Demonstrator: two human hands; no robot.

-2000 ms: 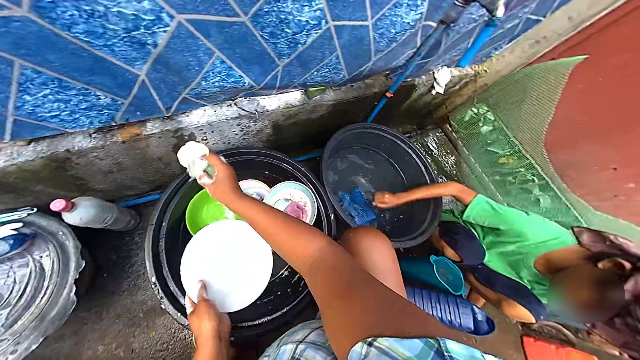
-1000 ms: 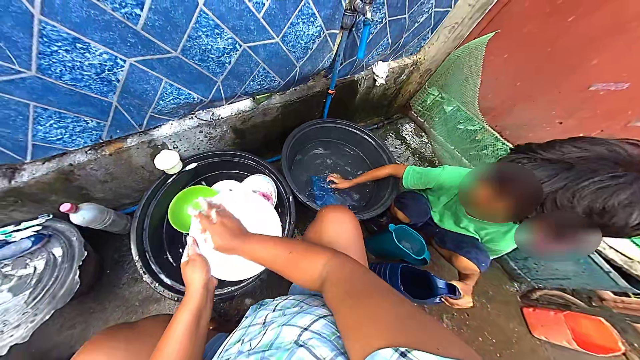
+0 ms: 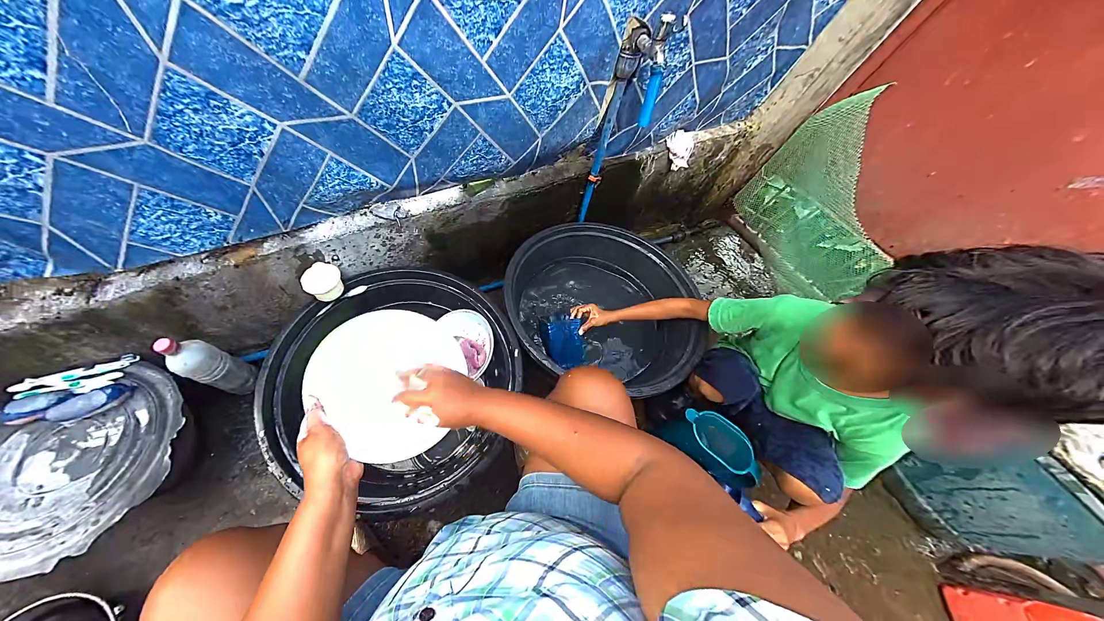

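Observation:
A round white plate (image 3: pixel 362 371) is tilted over the black basin (image 3: pixel 280 431). My left hand (image 3: pixel 328 448) grips its lower left edge. Against the plate's right part lies my right hand (image 3: pixel 435 397), fingers bent and wet with suds; whatever is under them is hidden. A white bowl (image 3: pixel 470 323) with something pink in it rests in the basin beside the plate. On the concrete ledge behind the basin stands a small white tub (image 3: pixel 322 280).
Another person in a green shirt (image 3: pixel 776 345) dips a blue object (image 3: pixel 565 341) into a second black tub (image 3: pixel 690 341). A plastic bottle (image 3: pixel 207 366) and a lid with brushes (image 3: pixel 95 474) are at the left. A tap (image 3: pixel 651 43) juts from the tiled wall.
My right hand has come down from the ledge side, where it held something white, onto the plate. The green bowl seen earlier is now out of sight. The view has shifted somewhat.

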